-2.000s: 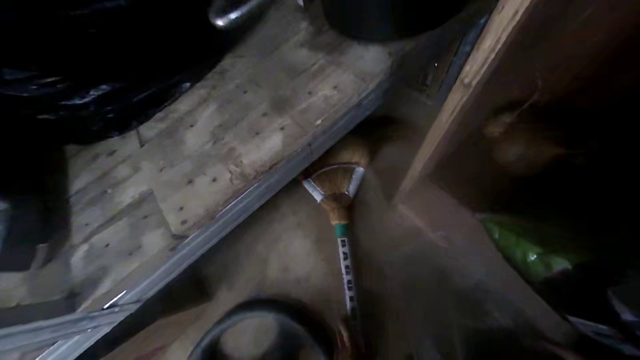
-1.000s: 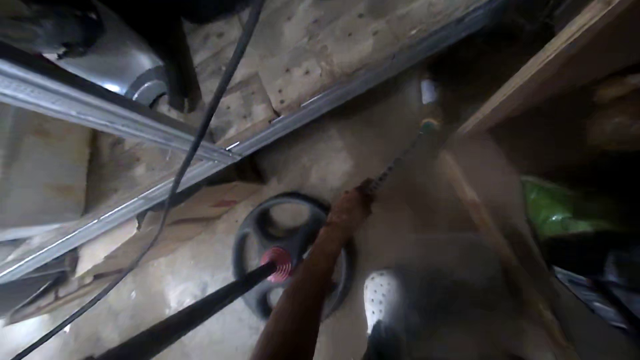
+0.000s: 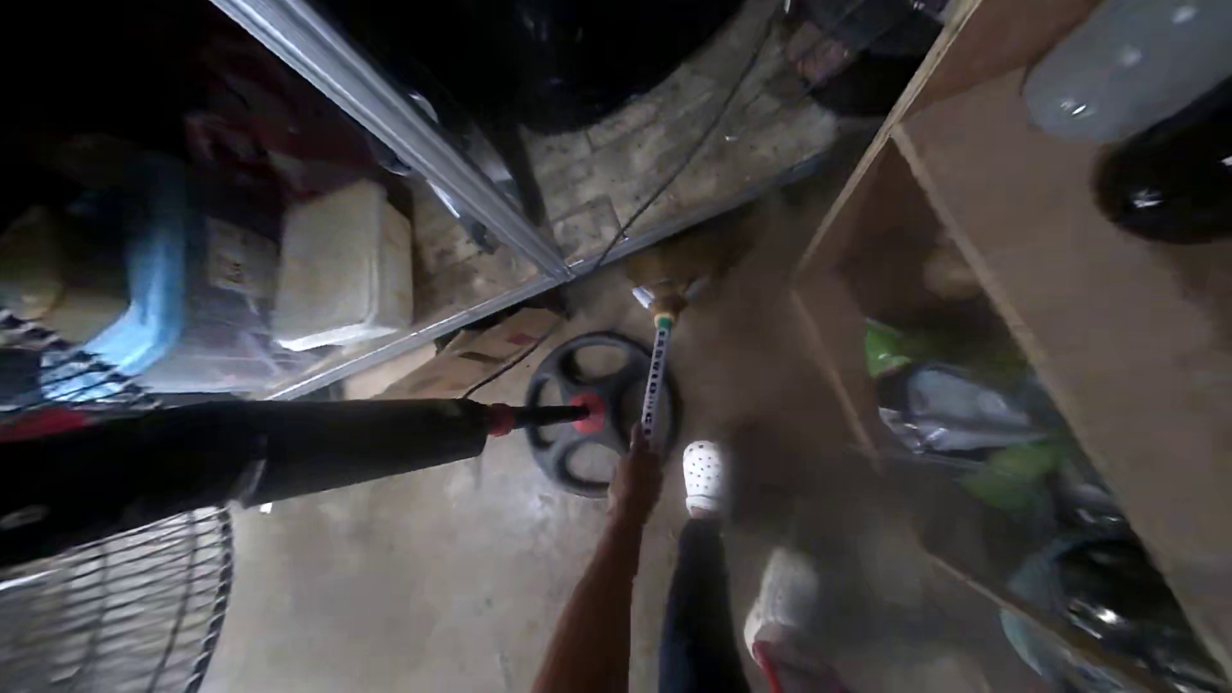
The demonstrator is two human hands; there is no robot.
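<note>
My left hand (image 3: pixel 637 478) grips the white, dark-marked handle of a broom (image 3: pixel 655 380), its forearm rising from the bottom edge. The broom's brown fan-shaped head (image 3: pixel 674 274) is blurred and rests low by the metal-edged platform, with a green band where it joins the handle. Just left of the hand, the handle crosses over the black round spoked base (image 3: pixel 553 375) of a standing fan. The fan's black pole (image 3: pixel 385 448) runs from the left to the base's red centre. My right hand is out of the frame.
A fan grille (image 3: pixel 144 606) fills the lower left. A metal post (image 3: pixel 414 135) meets the platform's metal edge (image 3: pixel 462 322), near a flattened cardboard box (image 3: pixel 481 351). Wooden shelving (image 3: pixel 1039 337) with bags stands right. White clogs (image 3: pixel 704 474) are on the concrete floor (image 3: pixel 385 577). A cable hangs over the platform.
The view has shifted widely, bringing in the fan pole and grille. My left hand still holds the broom, whose head now lies by the platform edge, nearer the post than a second ago.
</note>
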